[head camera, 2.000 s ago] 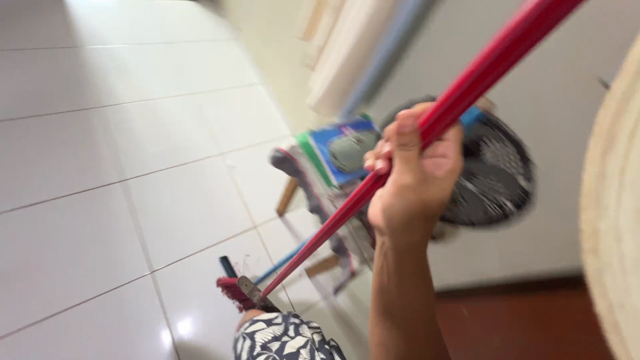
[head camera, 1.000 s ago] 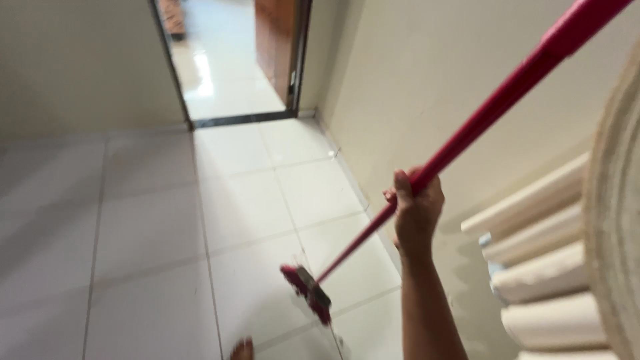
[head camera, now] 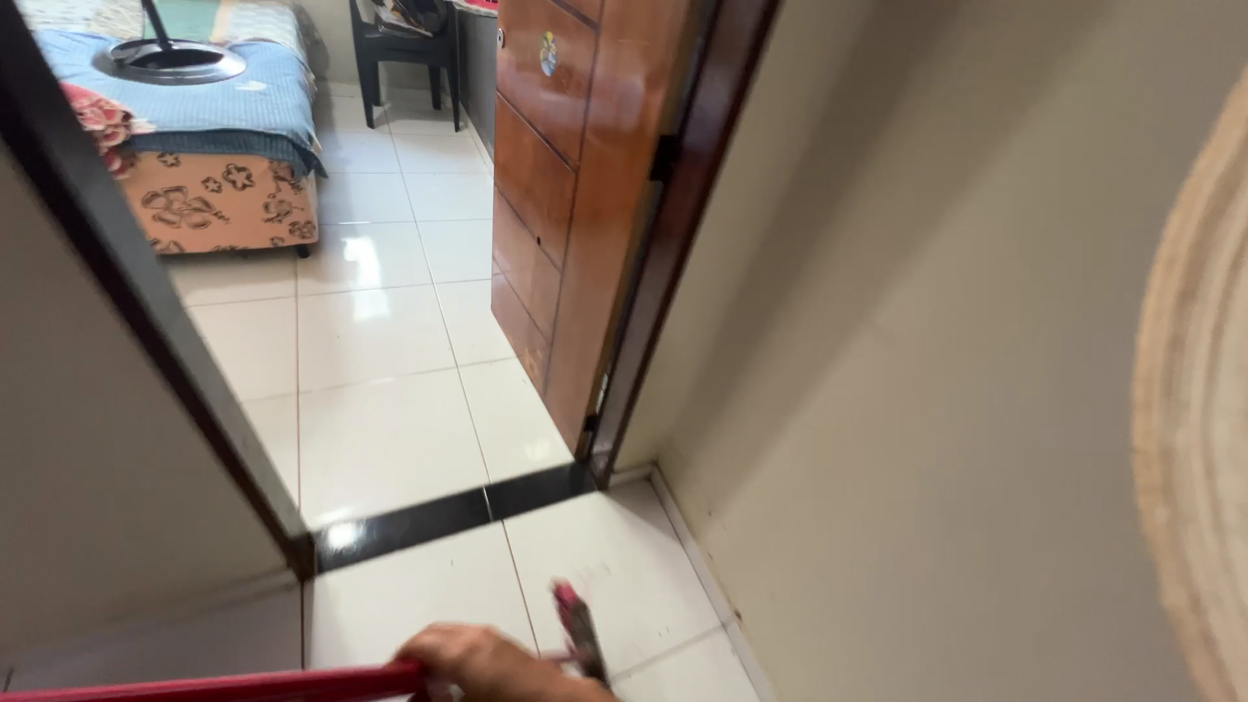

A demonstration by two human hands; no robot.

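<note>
My right hand (head camera: 487,665) is at the bottom edge, its fingers closed around the red handle (head camera: 234,682) of a broom. From the hand the handle runs left, out of the frame. Just right of the hand, the broom's head (head camera: 582,629), with a reddish end, is over the white floor tiles near the doorway; it is blurred and partly cut off by the hand and the lower edge. Whether it touches the floor cannot be told. My left hand is out of view.
A black threshold strip (head camera: 409,531) crosses the doorway. A brown wooden door (head camera: 546,195) stands open beyond it. Further in are a bed (head camera: 229,200) with a round black base on it and a dark chair (head camera: 405,49). A wall (head camera: 877,390) flanks the right; a beige curved rim (head camera: 1194,409) is at the edge.
The view has turned toward the doorway. The handle, which rose to the upper right from my right hand, now points left. My right hand is lower in view and still grips it.
</note>
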